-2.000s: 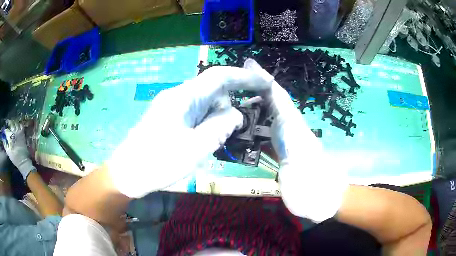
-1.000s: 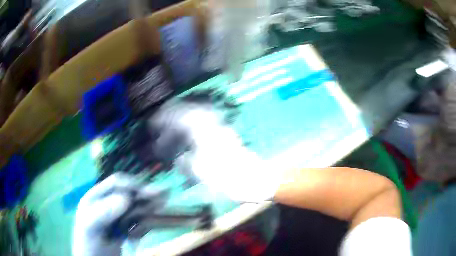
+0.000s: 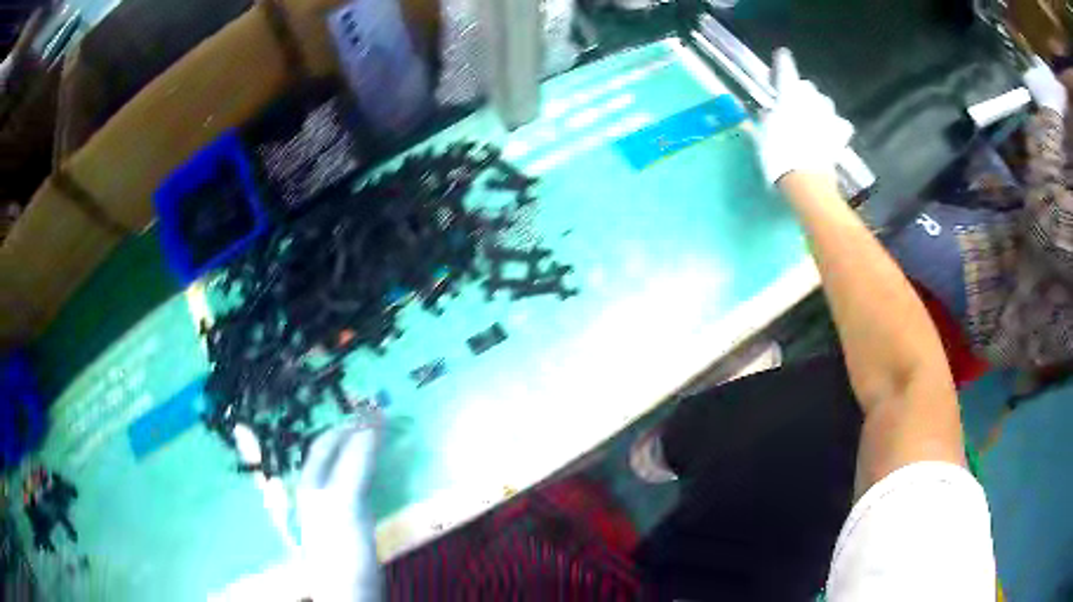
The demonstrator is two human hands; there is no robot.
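My left hand (image 3: 339, 506), in a white glove, is low in the picture at the front left edge of a loose heap of small black forked bracket parts (image 3: 353, 259). It is washed out, and whether it holds anything cannot be told. My right hand (image 3: 806, 132), also gloved, is stretched out to the far right end of the mat, over long silvery metal strips (image 3: 735, 68). Its fingers partly cover the strips, and its grip cannot be made out. No housing unit can be made out.
A blue bin (image 3: 212, 209) and a dark pile of silvery bits (image 3: 308, 153) stand behind the heap. A grey post (image 3: 511, 65) rises at the back. Brown cardboard boxes (image 3: 147, 118) line the rear left. Another person's gloved hand (image 3: 1045, 88) is at upper right.
The view has swung to the right. My hands were together around a black unit and are now far apart. My right hand has reached out to the strips.
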